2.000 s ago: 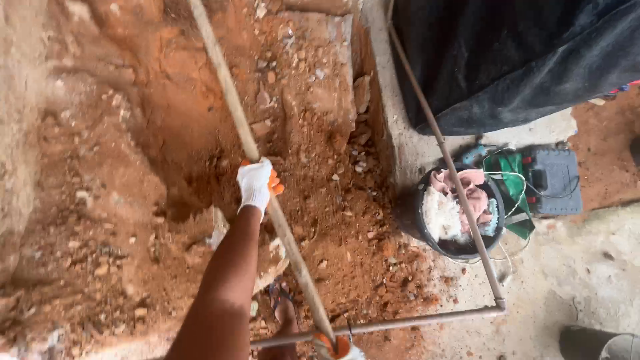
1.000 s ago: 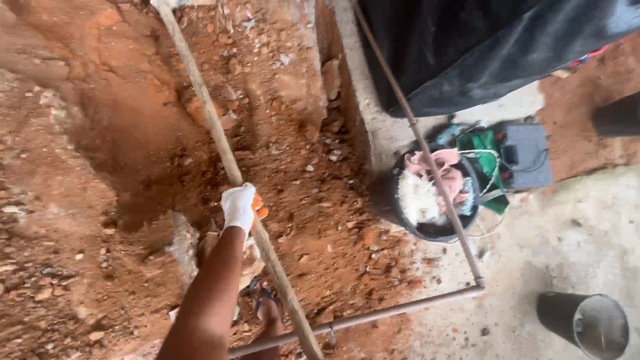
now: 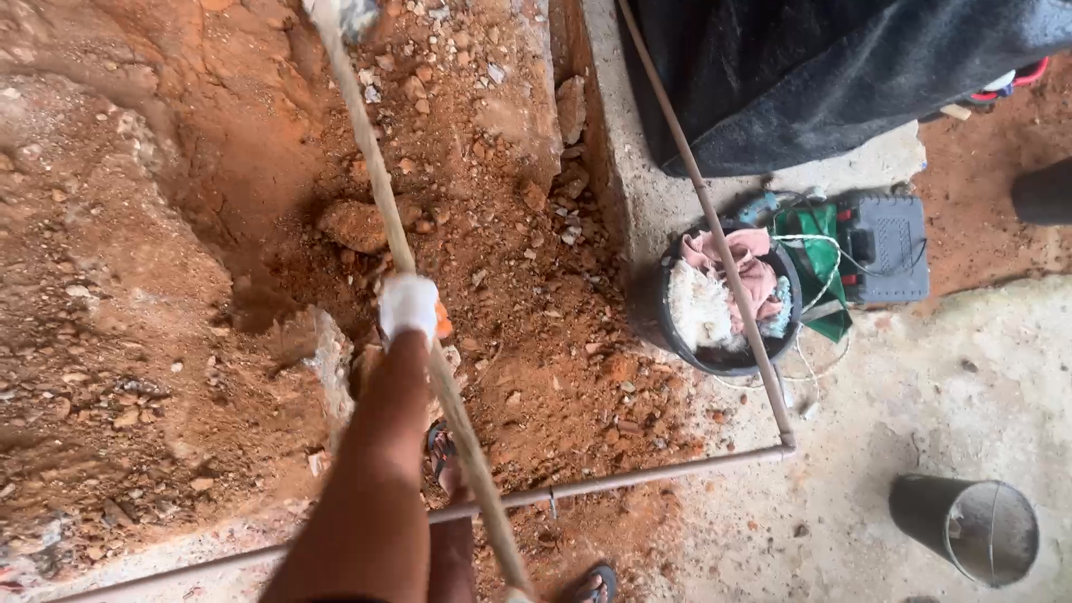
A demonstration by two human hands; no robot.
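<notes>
My left hand (image 3: 409,311), in a white glove with orange on the palm side, is closed around a long wooden handle (image 3: 377,180). At the top edge, the handle meets a greyish tool head (image 3: 356,17), partly cut off and too unclear to name. Only a sliver of my right hand (image 3: 519,595), also gloved, shows at the bottom edge, on the handle's near end. Reddish soil and stones (image 3: 519,335) lie beneath the handle. Left of it is a dug hollow (image 3: 260,243), with a large clod (image 3: 356,226) beside it.
Pipes joined at an elbow (image 3: 787,444) cross above the ground and a black bucket (image 3: 733,364) of cloths. A grey tool case (image 3: 888,251) lies beyond. Another bucket (image 3: 921,511) lies tipped at lower right. Black sheeting (image 3: 770,84) hangs above a concrete edge (image 3: 615,151). My sandalled feet are below.
The tool head has come into view at the top edge. My left hand stays closed on the handle. The camera view has shifted, showing more of the tipped bucket.
</notes>
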